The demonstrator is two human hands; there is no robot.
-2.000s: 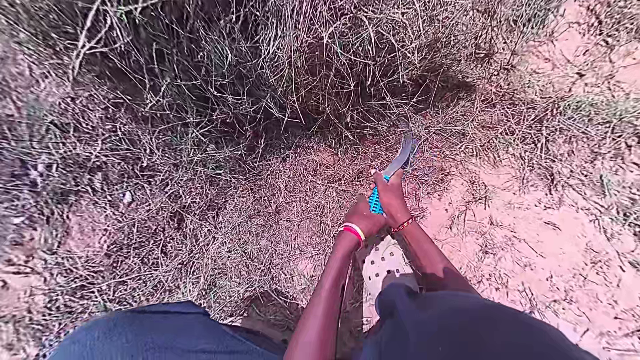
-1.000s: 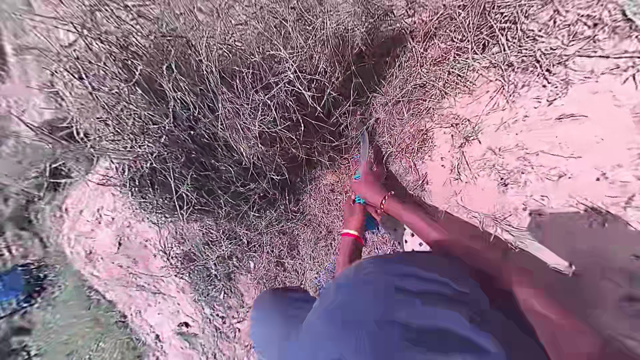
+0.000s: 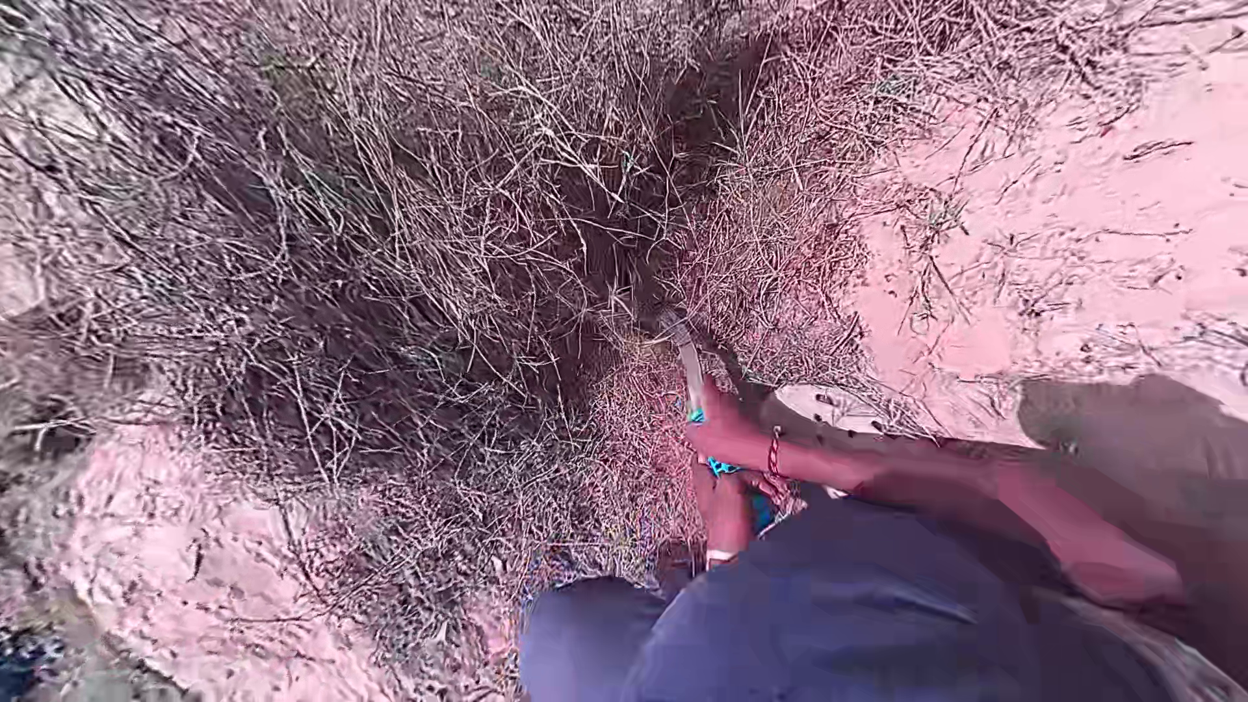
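Note:
Both my hands grip the turquoise-wrapped handle (image 3: 721,468) of a tool with a curved metal blade (image 3: 686,356), which looks like a sickle. My right hand (image 3: 726,429), with a beaded bracelet at its wrist, is nearer the blade. Below it, my left hand (image 3: 725,507) is closed around the lower handle, partly hidden by my knee, with a pale band at its wrist. The blade points away from me to the base of a dry, many-stemmed bush (image 3: 419,214); its tip is blurred among the stems.
Dry twigs and grass litter (image 3: 790,224) surround the bush. Pinkish sandy soil (image 3: 1072,224) lies at the right, with more at the lower left. My clothed knees (image 3: 829,604) fill the bottom, and a perforated pale shoe (image 3: 819,408) shows beside my right forearm.
Two seconds ago the blade was over litter beside the bush; now it reaches the stems at the base. Both hands have stayed on the handle. The view has turned strongly.

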